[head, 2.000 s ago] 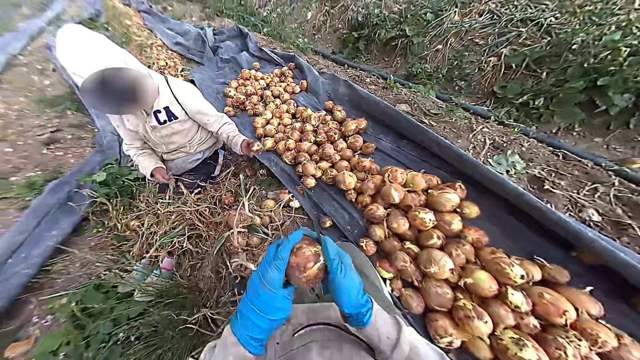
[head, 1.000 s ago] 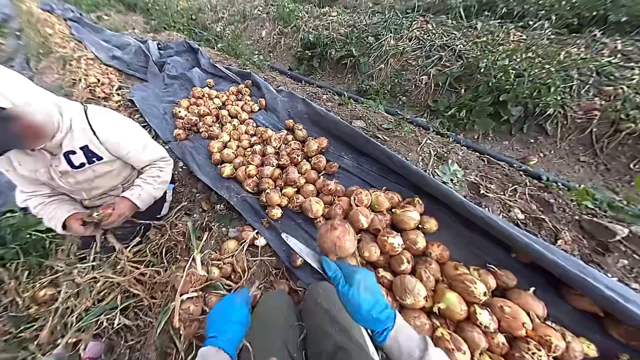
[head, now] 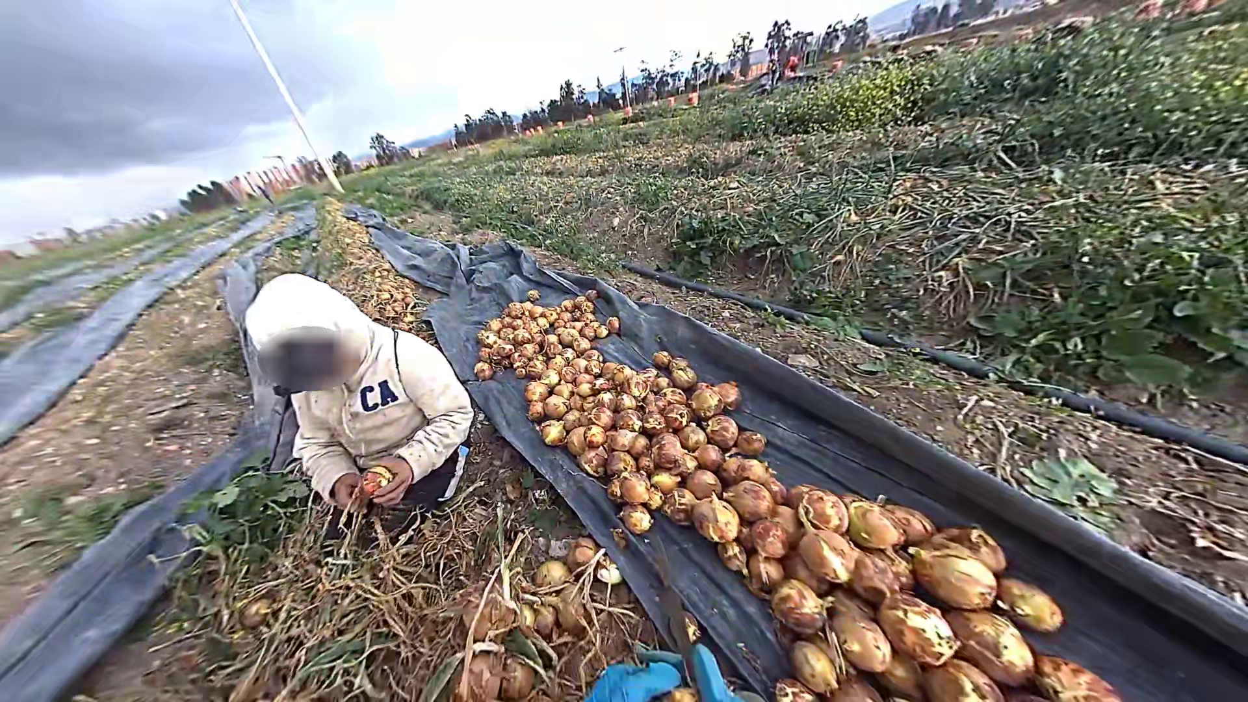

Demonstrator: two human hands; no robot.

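Note:
At the bottom edge, my left hand (head: 636, 684) in a blue glove lies beside my right hand (head: 714, 677), also gloved in blue; both are largely cut off. A dark, blurred knife blade (head: 673, 597) points up from my right hand. Part of an onion (head: 682, 694) shows low between the hands, but whether my left hand grips it is hidden. To the right, a long pile of onions (head: 829, 556) lies on a dark fabric sheet (head: 829, 414). More onions with dry stalks (head: 551, 575) lie on the ground left of the sheet.
A person (head: 366, 400) in a pale hooded top crouches at the left, holding an onion (head: 375, 478) in both hands. A black hose (head: 877, 338) runs along the soil right of the sheet. Dry stalks (head: 361, 624) cover the ground in front, and another dark strip (head: 127, 575) lies left.
My left hand has come from apart to beside my right hand. The onion seen at my right hand one second ago no longer shows there. The view has tilted up to the horizon.

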